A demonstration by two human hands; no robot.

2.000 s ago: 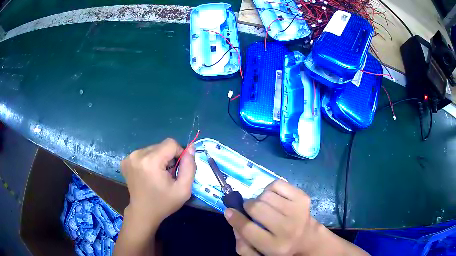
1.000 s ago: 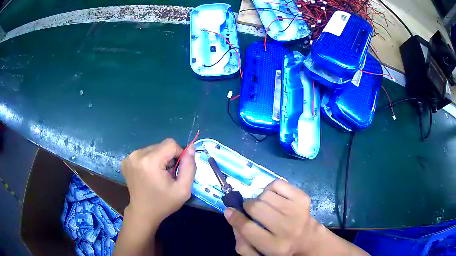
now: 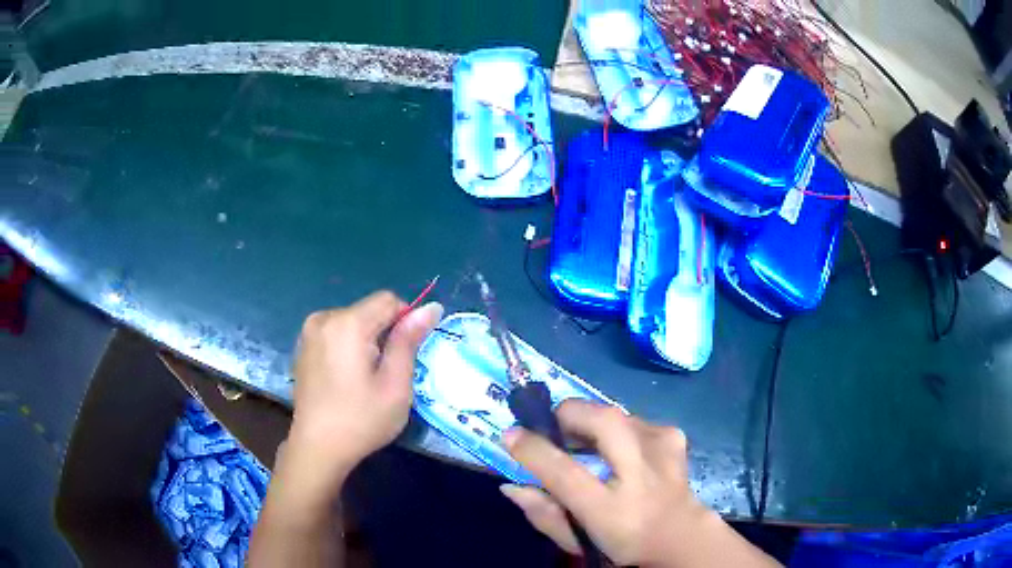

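A pale blue-white housing half [image 3: 455, 383] lies hollow side up at the bench's front edge between my hands. My left hand [image 3: 361, 372] is at its left end and pinches a red lead wire [image 3: 417, 298], whose free end points up and right. A short dark wire shows in the shell's upper left end. My right hand [image 3: 610, 477] holds a soldering iron [image 3: 533, 405] by its dark handle above the shell. The iron's tip is at the shell's far edge, over the bench, with faint smoke near it. Some fingers of my right hand hide the shell's right end.
Deep blue housings [image 3: 599, 222] and open pale shells [image 3: 502, 128] with leads lie behind. A tangled red lead pile [image 3: 755, 44] is on the tan board. A black block with a red light [image 3: 927, 189] stands right. An open carton [image 3: 111, 444] of pale blue pieces is below left.
The iron's tip has moved up and away from the wire in the shell. The red wire in my left hand has tilted further right. The whole view has shifted slightly.
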